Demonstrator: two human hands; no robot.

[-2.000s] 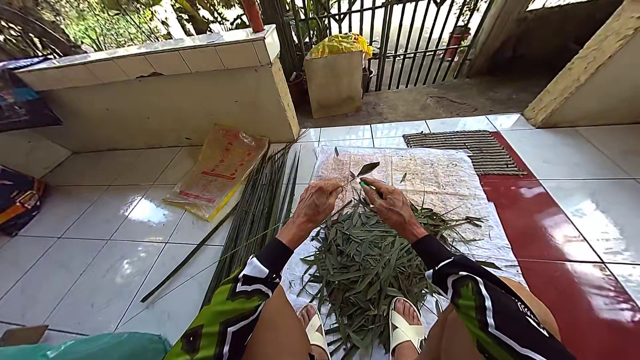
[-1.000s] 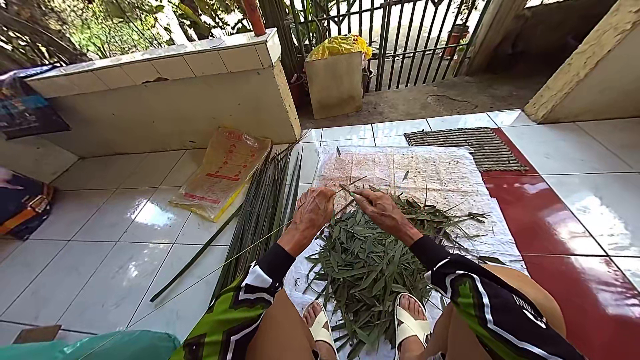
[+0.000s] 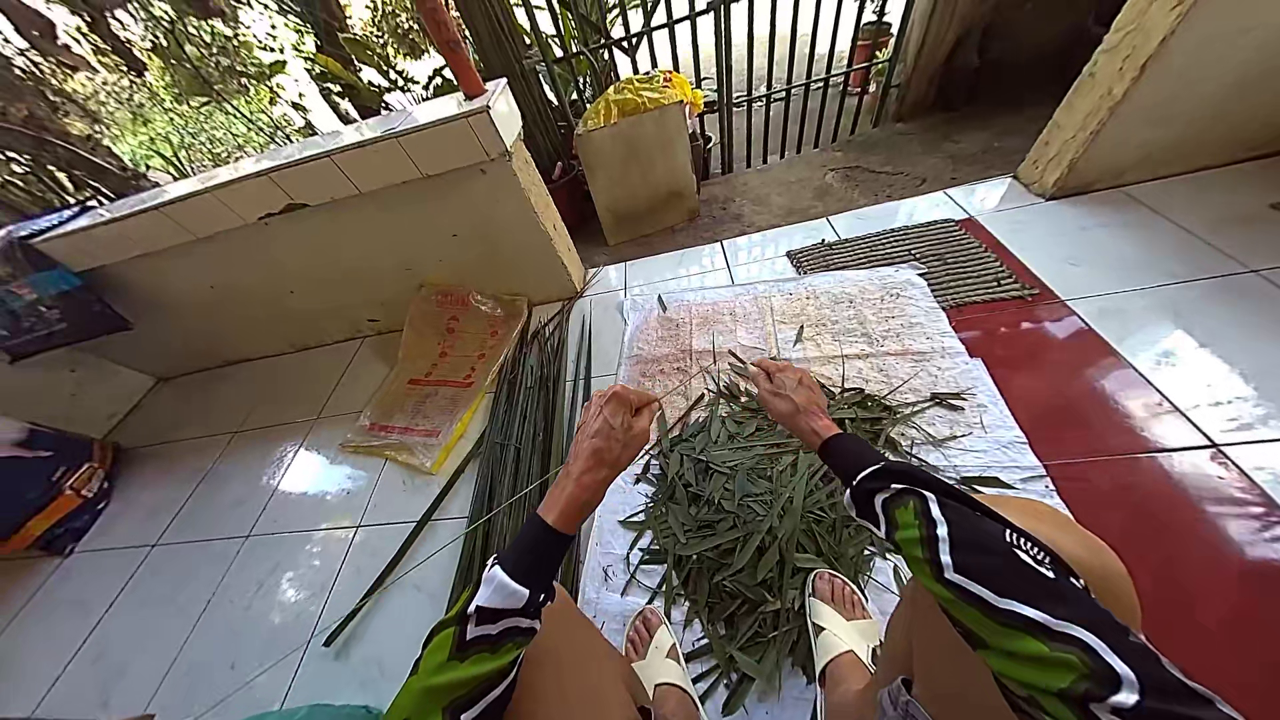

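My left hand [image 3: 612, 435] is closed on a long thin leaf midrib [image 3: 500, 507], which trails down to the lower left across the floor. My right hand [image 3: 792, 398] pinches a short piece of green leaf [image 3: 740, 362] just right of the midrib's end. Under both hands a heap of cut green leaf pieces [image 3: 745, 515] lies on a white woven sack [image 3: 870, 310]. Left of the sack, a bundle of long narrow leaves [image 3: 510, 440] rests on the tiles. Whether a blade is in my right hand cannot be seen.
A clear and yellow plastic bag [image 3: 440, 375] lies left of the long leaves, near a low wall [image 3: 340, 265]. A ribbed mat [image 3: 915, 262] lies behind the sack. My sandalled feet flank the heap. A block with a yellow bag [image 3: 640, 165] stands before the metal gate.
Two seconds ago a broad leaf tip stood up between my hands; it is no longer there. My hands have moved apart since one second ago, with the midrib stretched out from my left hand.
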